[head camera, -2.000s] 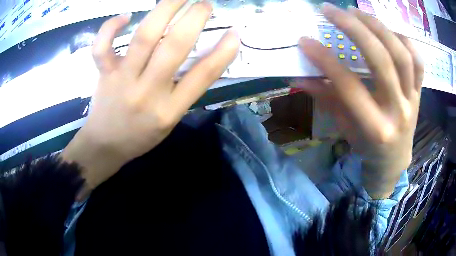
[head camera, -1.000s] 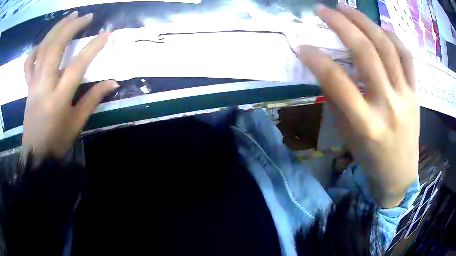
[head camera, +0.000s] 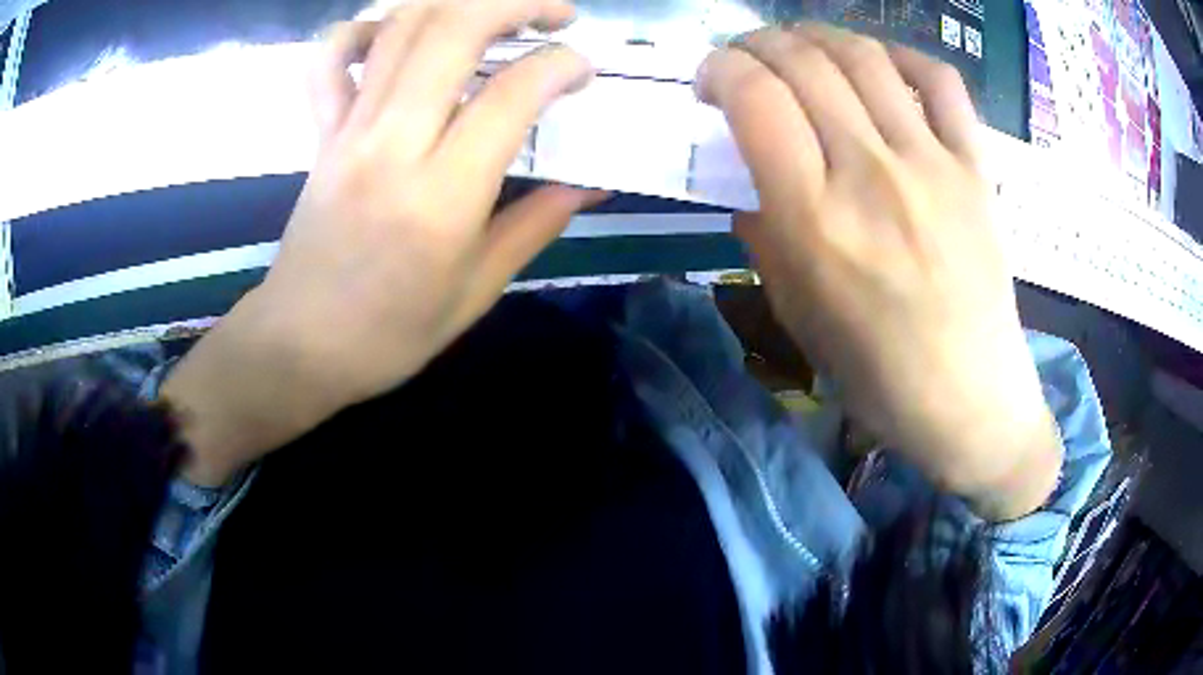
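The long white strip panel (head camera: pixel 627 132) lies across the bench at the top of the view and runs out of frame at the left. A thin dark wire (head camera: pixel 644 77) shows along it between my hands. My left hand (head camera: pixel 396 198) grips the panel, fingers over it and thumb under its near edge. My right hand (head camera: pixel 871 224) grips it to the right, with bent fingers on top; the thumb is mostly hidden under the near edge. Glare washes out much of the panel.
A black printed sheet (head camera: pixel 910 29) lies behind my right hand. Pink and purple printed sheets (head camera: pixel 1095 92) are at the upper right. The bench's worn edge (head camera: pixel 145 336) runs below the work. An open brown box (head camera: pixel 772 346) is partly visible below, and stacked strips (head camera: pixel 1088 554) stand lower right.
My left hand has moved right from the far left, and my right hand has moved left. Both hands have closed onto the panel, nearer each other.
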